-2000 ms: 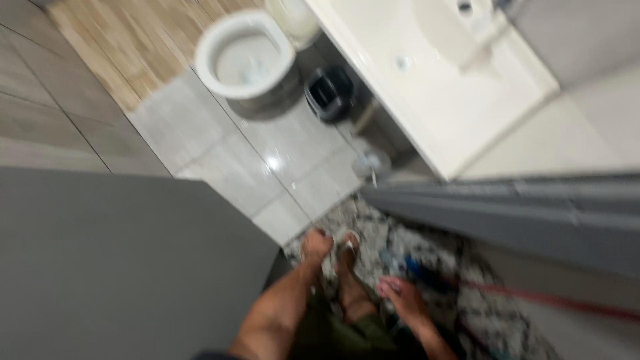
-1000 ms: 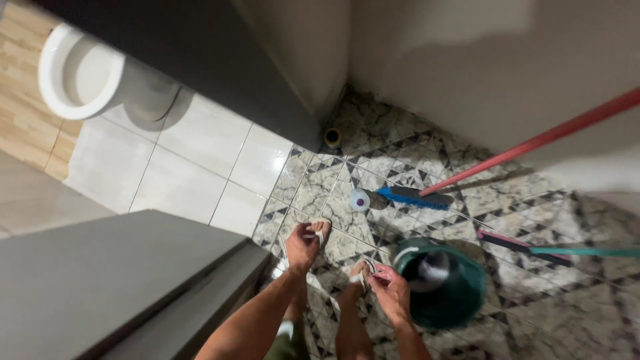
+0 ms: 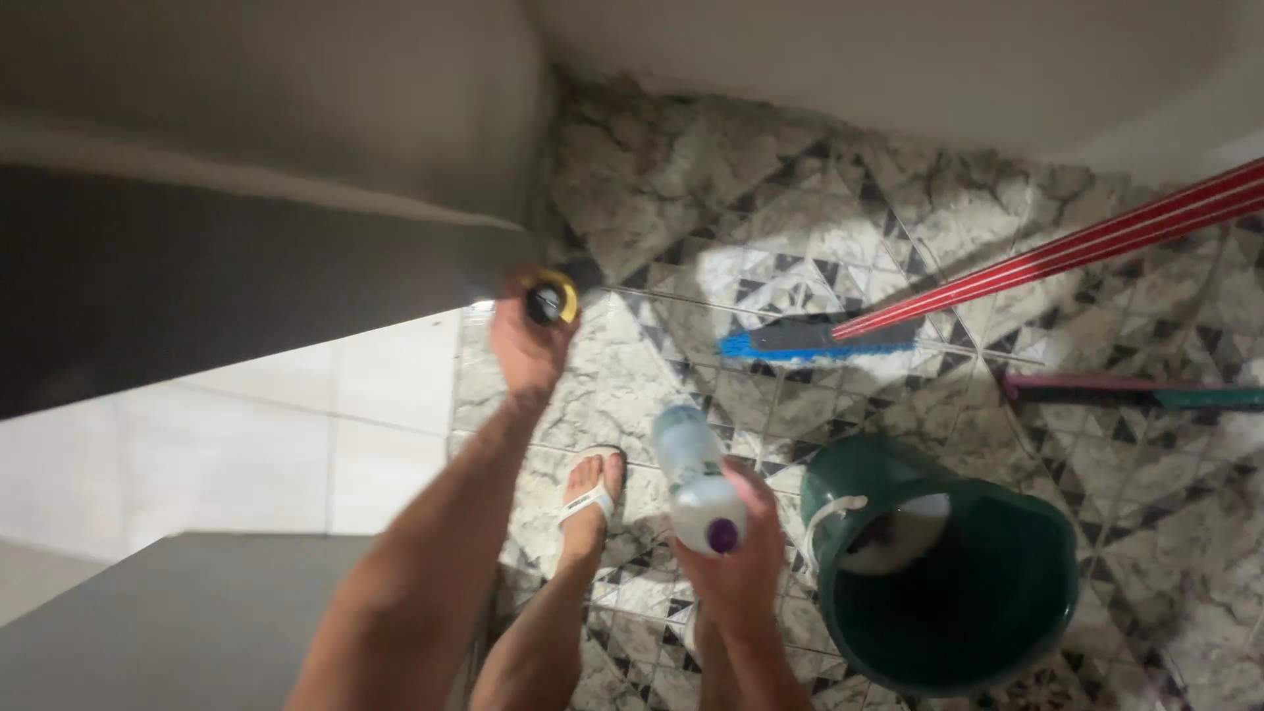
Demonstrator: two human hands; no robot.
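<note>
My left hand (image 3: 530, 341) is closed around a dark container with a yellow rim (image 3: 549, 299), beside the lower edge of the dark door. In my right hand (image 3: 739, 553) is a translucent plastic bottle with a purple cap (image 3: 691, 474), its cap end toward me. Right of that hand stands a green bucket (image 3: 1062, 583) with a white handle grip; a pale thing shows inside, too unclear to name. Beyond the bucket, a broom head with blue bristles (image 3: 820, 341) rests on the patterned tile floor, joined to a red striped pole (image 3: 1047, 257).
A second brush with pink and green parts (image 3: 1096, 387) lies at the right. The dark door panel (image 3: 247, 267) spans the upper left, and a grey panel (image 3: 197, 622) fills the lower left. Walls meet in a corner at the top. My foot in a white flip-flop (image 3: 591, 494) is between my arms.
Both hands have taken hold of containers: the dark one and the capped bottle, which stood on the floor a second ago. Earlier, both hands were low near my feet. The toilet has left the view.
</note>
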